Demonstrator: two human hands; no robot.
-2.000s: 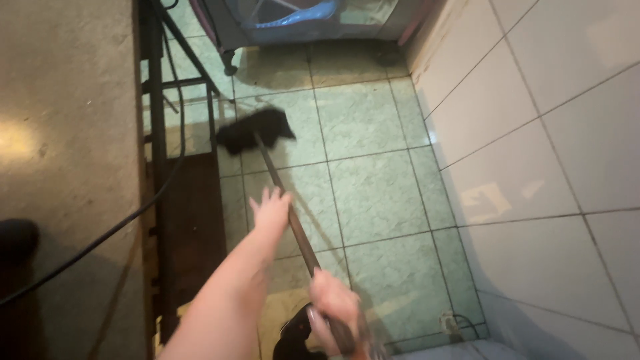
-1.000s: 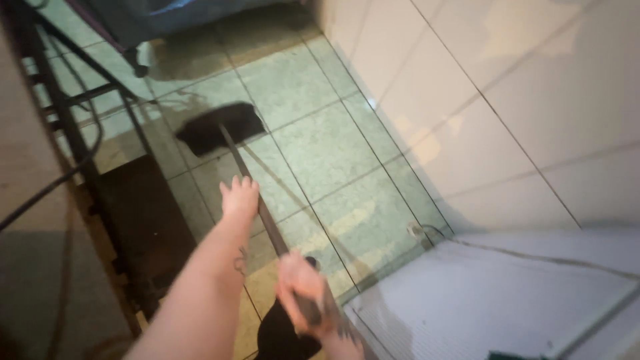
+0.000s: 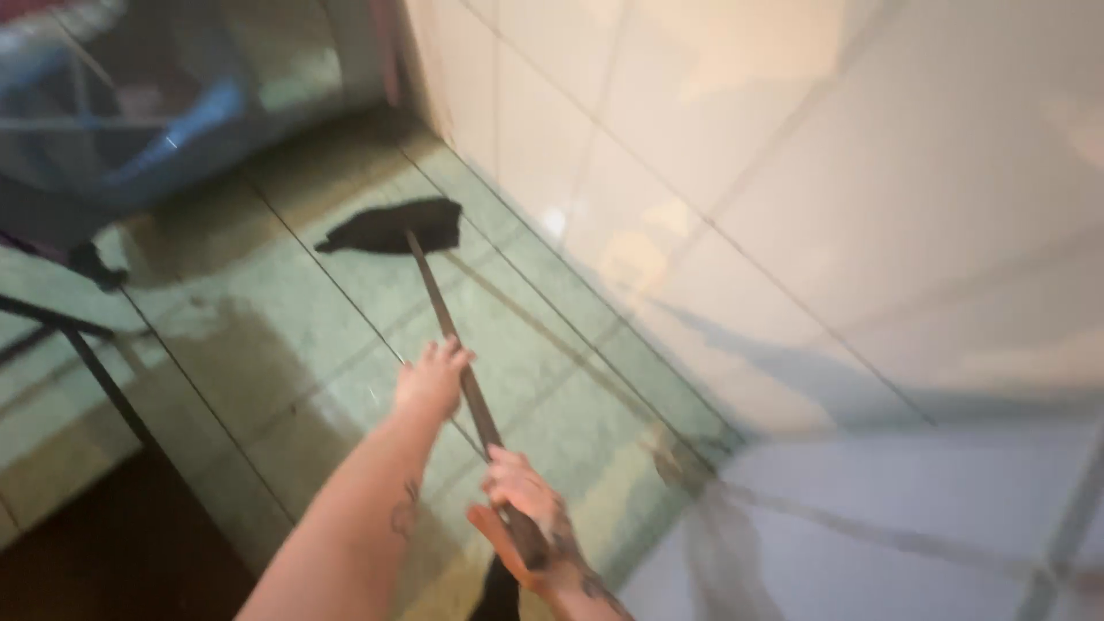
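Note:
A long brown handle (image 3: 479, 405) runs from a dark, flat head (image 3: 392, 226), perhaps a cloth-covered mop or a broom, which lies on the green tiled floor (image 3: 535, 345) near the wall. Partway up the shaft, my left hand (image 3: 434, 378) is closed around it. My right hand (image 3: 522, 496) grips the same handle lower in the picture, close to its end. The image is blurred, so the fingers show only roughly.
A light tiled wall (image 3: 733, 172) borders the floor on the right. At the top left stands a cabinet or cart (image 3: 285, 78) on feet, with blue things behind its clear side. A black metal frame (image 3: 108, 384) is at the left, and a pale surface with a cord (image 3: 862, 522) at the lower right.
The dark head has moved across the floor to a spot closer to the wall and the cabinet. Both hands keep hold of the handle. The view has shifted and come closer.

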